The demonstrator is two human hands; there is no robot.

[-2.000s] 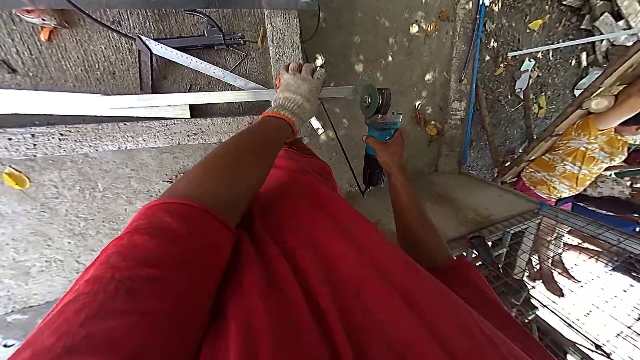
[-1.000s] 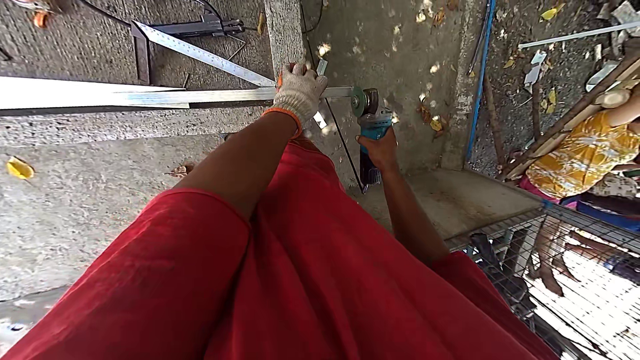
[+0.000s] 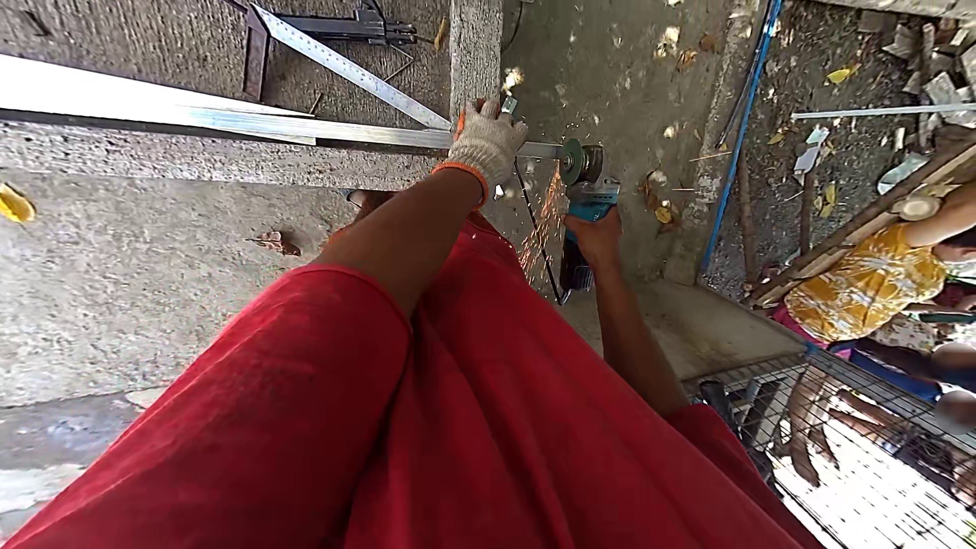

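Note:
My left hand point(image 3: 488, 141), in a knitted work glove with an orange cuff, grips a long metal bar point(image 3: 381, 134) that lies along a concrete ledge. The bar's end sticks out to the right of the glove. My bare right hand point(image 3: 596, 236) holds a teal angle grinder point(image 3: 591, 200) by its body. Its green disc point(image 3: 572, 161) meets the bar's end, and orange sparks point(image 3: 545, 221) spray down toward my red shirt. A perforated metal strip point(image 3: 351, 69) slants from the upper left to the bar near my glove.
The concrete ledge point(image 3: 229, 158) runs left and joins a concrete post point(image 3: 474, 53). A dark metal tool point(image 3: 343, 29) lies at the top. A blue hose or pipe point(image 3: 743, 130) crosses at right. Wooden poles point(image 3: 862, 217), wire mesh point(image 3: 762, 396) and people, one in a yellow patterned top point(image 3: 869, 286), are farther right.
Orange sparks now fly from the disc at the bar's end; none show in the earlier frames. Both hands keep their hold on the bar and the grinder.

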